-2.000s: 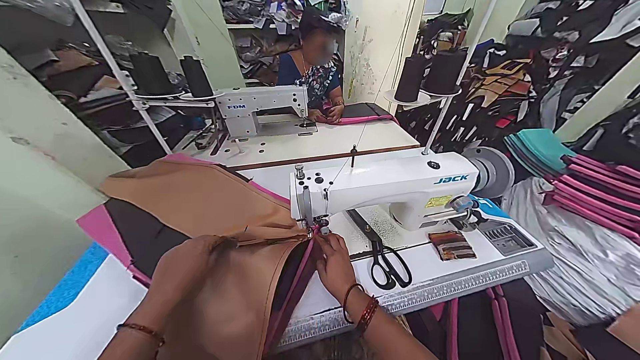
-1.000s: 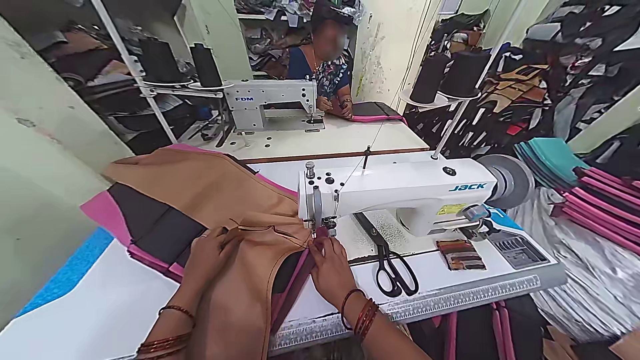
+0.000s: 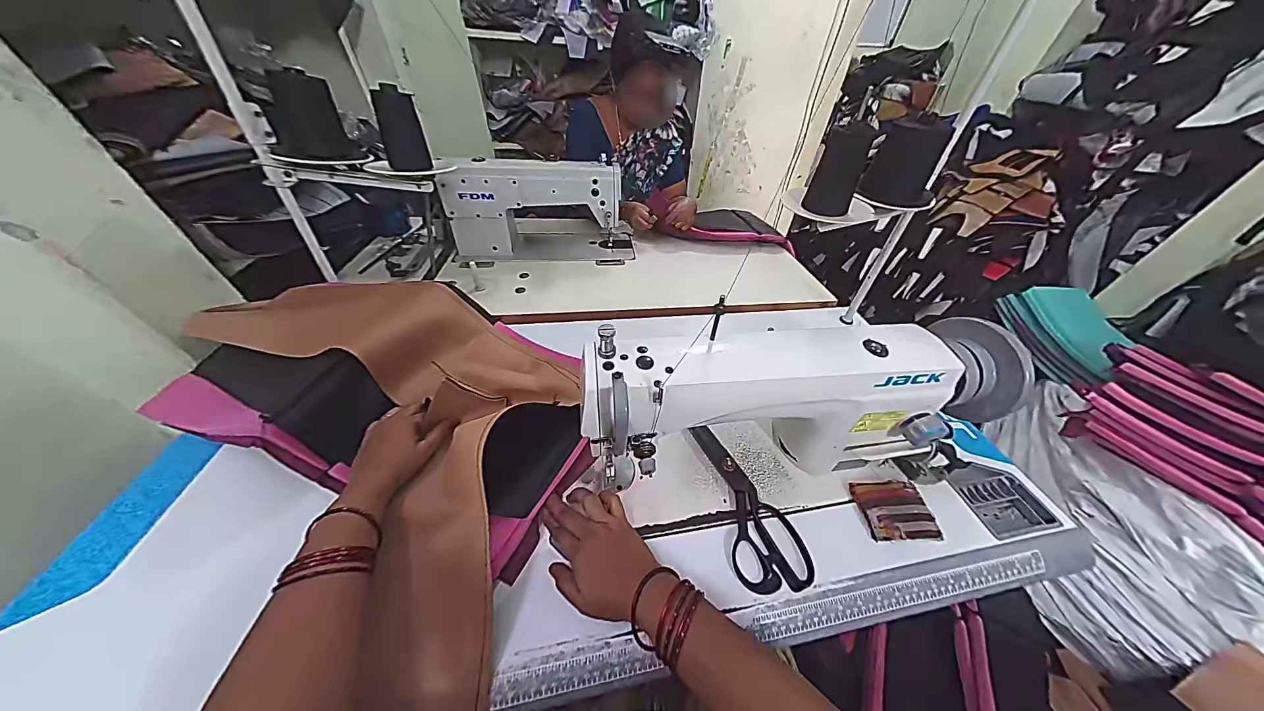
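A white Jack sewing machine [image 3: 770, 380] stands before me, its needle area over the edge of a tan, black and pink stitched piece [image 3: 434, 533]. My left hand [image 3: 395, 449] rests on the tan material left of the needle, fingers bent against a fold. Beside the presser foot, my right hand [image 3: 597, 543] lies with its fingertips on the pink edge. Whether either hand pinches the material is not clear. Black-handled scissors [image 3: 760, 543] lie on the machine bed right of my right hand. A striped fabric pouch [image 3: 896, 511] is farther right.
Across the table [image 3: 681, 276], a person holds a pink-edged piece [image 3: 731, 229] near a second sewing machine [image 3: 533, 193]. Black thread cones [image 3: 839, 168] stand behind my machine. Pink-edged pieces [image 3: 1165, 425] are stacked at right. A measuring tape strip [image 3: 889, 592] runs along the front edge.
The tan material by the needle has shifted, and more of the black panel shows. My left hand has moved left relative to the machine. The view has moved closer to the machine.
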